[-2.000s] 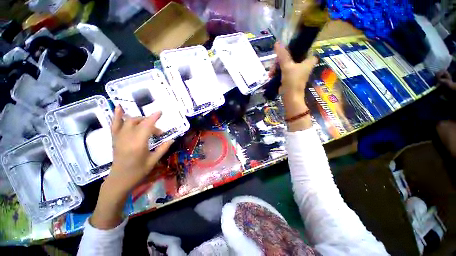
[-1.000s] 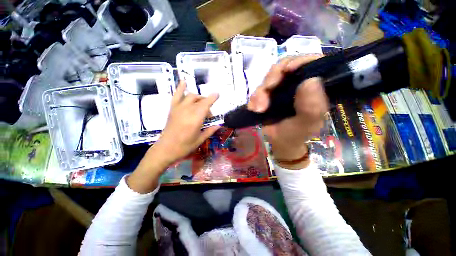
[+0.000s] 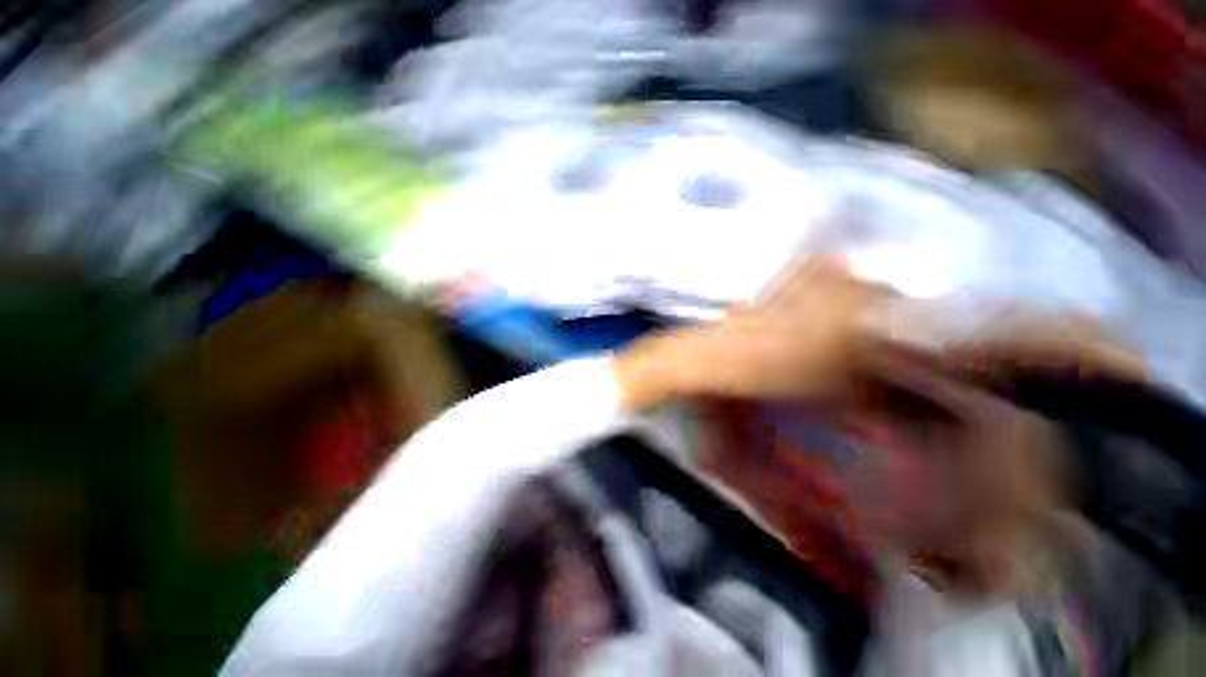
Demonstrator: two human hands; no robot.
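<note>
The view is heavily smeared by motion. White housings show as one blurred white band across the upper middle; single housings cannot be told apart. My left hand is at the near edge of this band, right of centre; its fingers are blurred and I cannot tell whether they hold anything. My right hand is a smear at the right, below and beside the left hand. A dark long shape, likely the electric screwdriver, runs from it to the right edge; the grip is blurred.
A green poster area lies at the upper left of the bench. A brown blurred shape, probably a carton, is below the bench edge at left. A brown box and a red shape are at the upper right.
The camera view has swung left, so the bench contents and both hands now appear farther right. My hands now look close together. The screwdriver appears lower and farther right.
</note>
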